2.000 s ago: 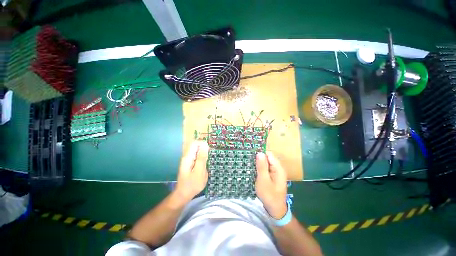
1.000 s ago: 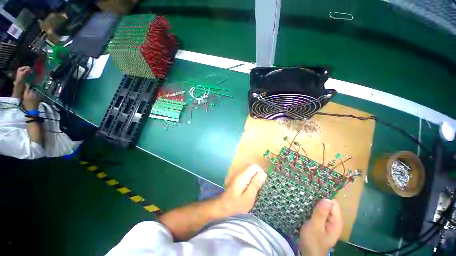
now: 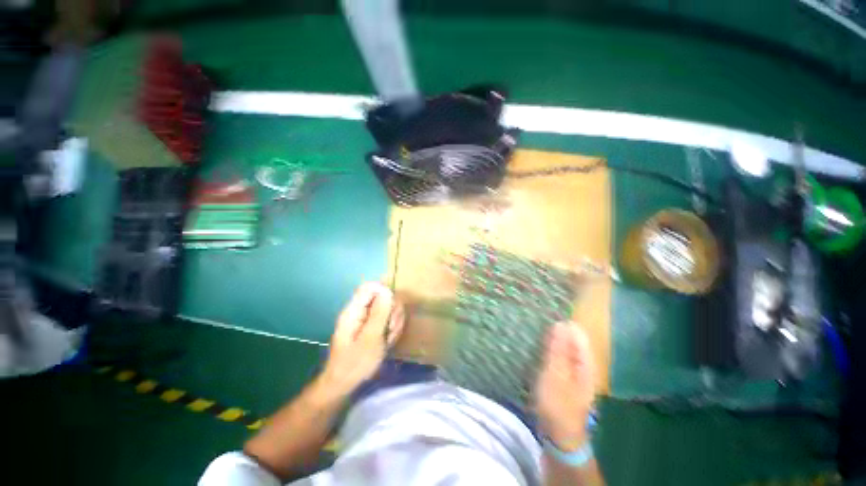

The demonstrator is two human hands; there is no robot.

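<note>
The picture is blurred. A green circuit board panel (image 3: pixel 508 318) with red wires along its far part is above the cardboard mat (image 3: pixel 437 228). My right hand (image 3: pixel 567 380) grips the panel's right edge near the wearer. My left hand (image 3: pixel 366 327) is off the panel, to its left, with a thin dark upright strip (image 3: pixel 397 256) between its fingers; it looks like a panel edge strip.
A fan (image 3: pixel 442 157) stands behind the mat. At right are a tan bowl (image 3: pixel 672 252) of silvery scrap, a black box and a green reel (image 3: pixel 834 216). At left are small wired boards (image 3: pixel 223 223), a black rack (image 3: pixel 144 237) and stacked boards (image 3: pixel 123 104).
My left hand has let go of the panel's left edge and moved away from it, now with a thin strip in its fingers. The head view has swung back to the right.
</note>
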